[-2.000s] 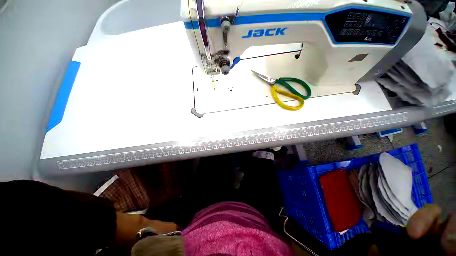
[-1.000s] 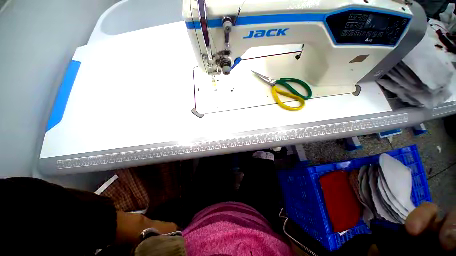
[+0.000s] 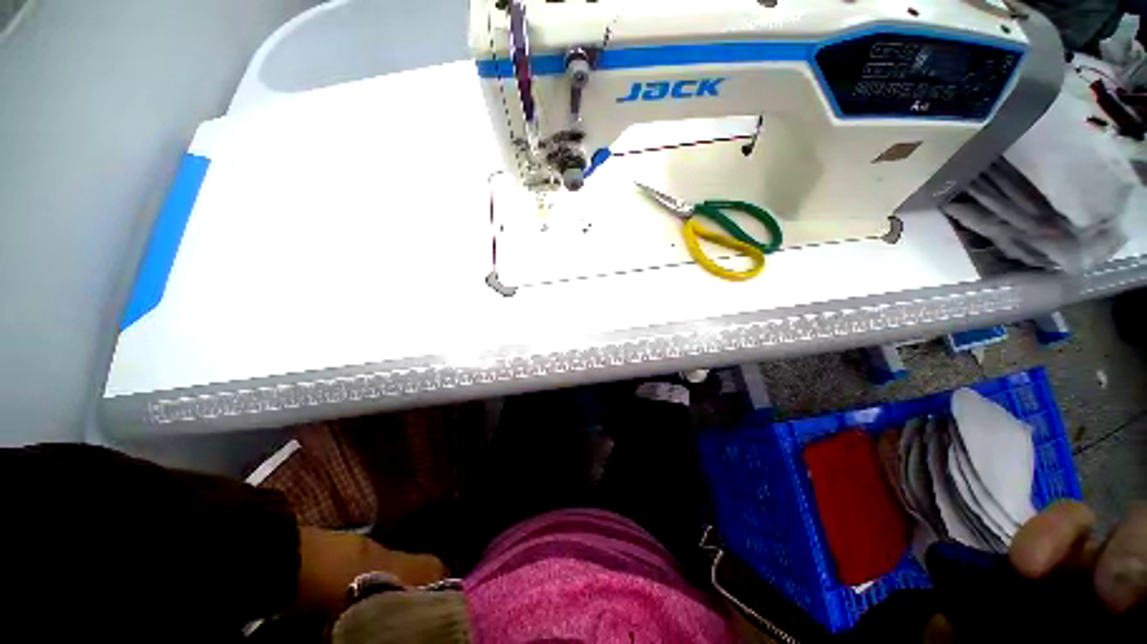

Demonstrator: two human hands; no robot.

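Observation:
My left hand lies low at the left near the pink cloth on my lap. Its fingers are partly hidden, and I cannot tell if it holds anything. My right hand is cut off at the lower right edge. Its fingertips are on a dark, slab-like object, perhaps a phone, in front of the crate. Scissors with a green and a yellow loop lie on the bed of the white sewing machine, away from both hands.
The white table has a ruler-marked front edge. Pale fabric pieces are stacked right of the machine. A blue crate on the floor holds a red piece and a pale stack. Checked cloth is below the table.
The view has shifted slightly. My right fingertips sit slightly higher and further left than before. My left hand has hardly moved, and the scissors have stayed in place.

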